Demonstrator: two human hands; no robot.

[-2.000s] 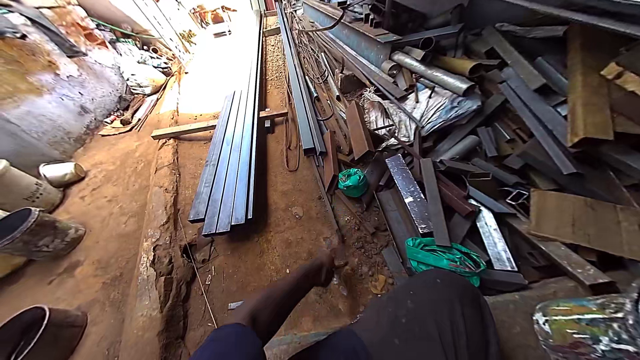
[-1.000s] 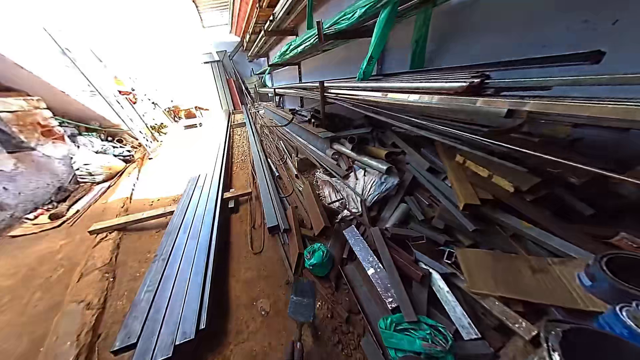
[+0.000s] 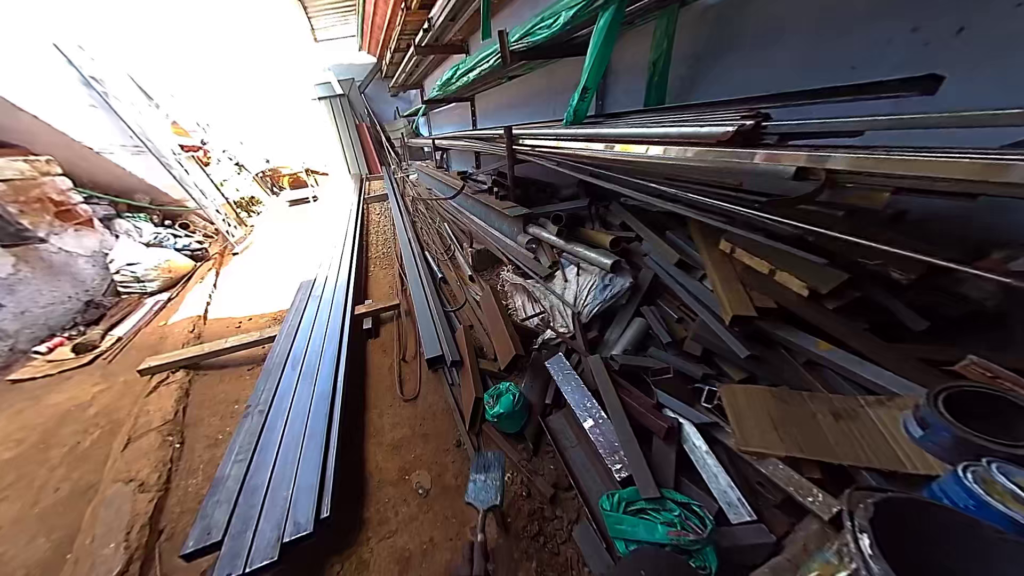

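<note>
At the bottom centre of the head view, a flat paintbrush with grey-blue bristles points up and away from me. My left hand is closed on its handle; only the fingers show at the lower edge. Left of the brush lie several long grey rectangular metal tubes side by side, their near ends raised off the dirt floor. A timber batten runs crosswise at the tubes. Just beyond the brush, to its right, is a green plastic bundle. My right hand is out of view.
Scrap metal sections are heaped on the right with a cardboard sheet and a green strap coil. Paint cans stand lower right. Long bars rest on a wall rack above. Filled sacks lie far left.
The view has lifted toward the wall rack and far opening. My forearm, in view two seconds ago, has dropped out, leaving only fingers; the paintbrush now shows clearly.
</note>
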